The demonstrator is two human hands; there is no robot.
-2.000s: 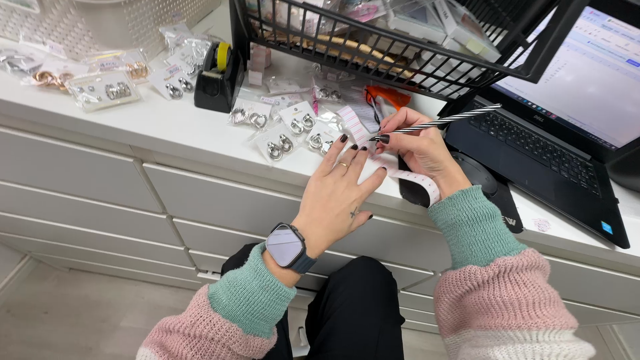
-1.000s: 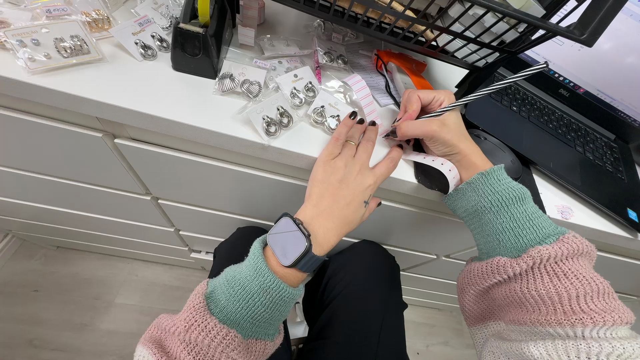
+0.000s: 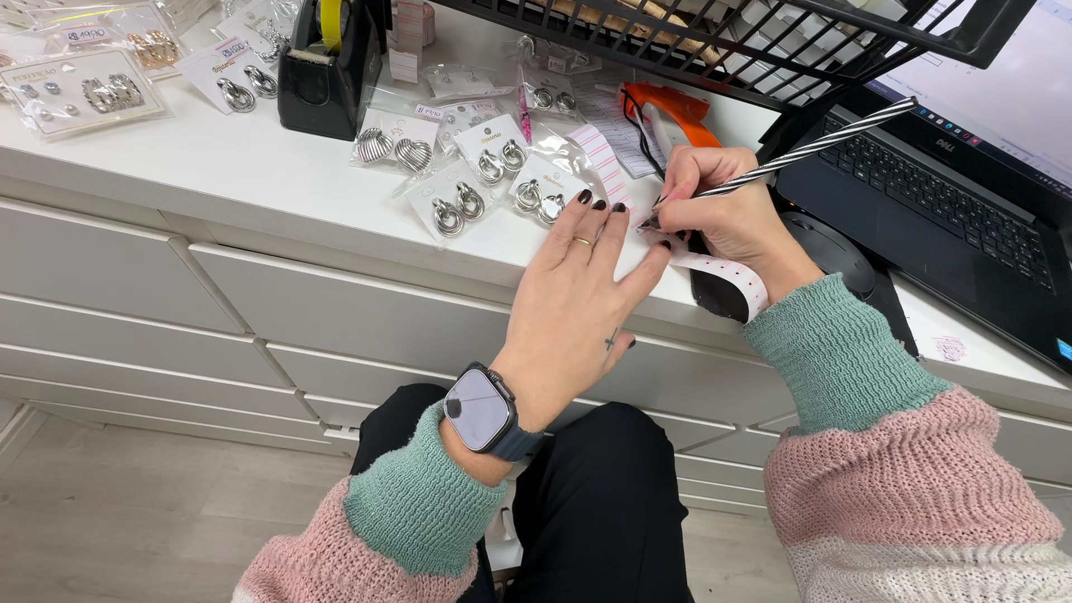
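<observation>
My right hand [image 3: 729, 209] grips a black-and-white striped pen [image 3: 804, 155], its tip on a strip of pink-lined price labels [image 3: 605, 163]. The strip runs across the counter's front part and curls beneath my right wrist. My left hand [image 3: 578, 293] lies flat with spread fingers, its fingertips at the strip's near side and holding nothing. Just beyond those fingertips is a bagged card of silver earrings [image 3: 540, 194]. More bagged earring cards [image 3: 452, 201] lie to its left, including a heart-shaped pair [image 3: 394, 149].
A black tape dispenser [image 3: 328, 84] stands at the back left, beside more bagged earrings [image 3: 109, 88]. A black wire basket [image 3: 754, 50] is at the back. An orange-and-white tool [image 3: 670, 113], a laptop [image 3: 946, 193] and a black mouse [image 3: 829, 251] are near my right hand.
The view has shifted, with the counter's things appearing farther left than two seconds ago. Both hands stay at the label strip, and the pen remains in my right hand.
</observation>
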